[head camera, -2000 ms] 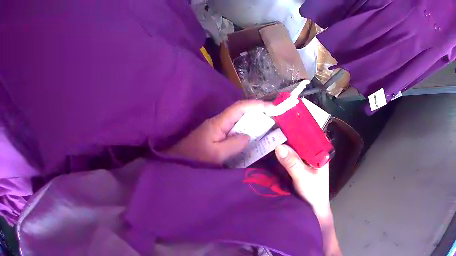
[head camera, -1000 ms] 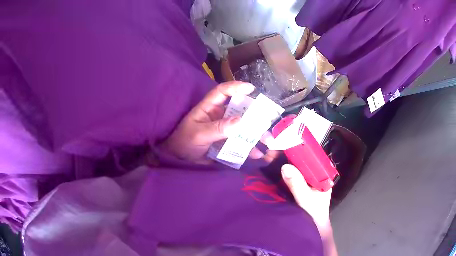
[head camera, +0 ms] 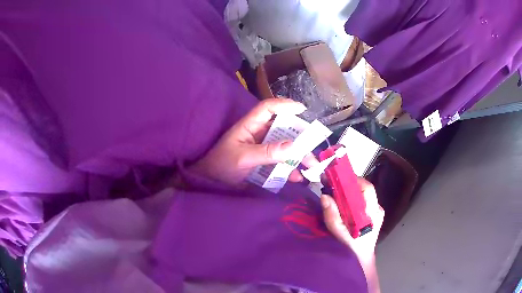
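My left hand (head camera: 246, 143) holds a stack of white printed hang tags (head camera: 286, 151), thumb on top, near the middle of the view. My right hand (head camera: 358, 220) grips the red-pink tagging gun (head camera: 345, 191) to the right of the tags, its tip close to the top tag. White tag pins (head camera: 323, 166) fan out from the gun's tip end. Some of my left fingers are hidden behind the tags. Purple garments (head camera: 120, 74) hang on the left, over my left forearm.
An open cardboard box (head camera: 332, 71) with clear crinkled plastic lies beyond my hands. A white card (head camera: 359, 150) and a dark bin (head camera: 400, 177) are behind the gun. More purple garments (head camera: 435, 51) hang upper right, with a white tag. My purple apron (head camera: 240, 240) is below.
The gun has tilted more upright and its tip is now near the tags. My left hand first fanned out the tags, then shifted slightly right with them.
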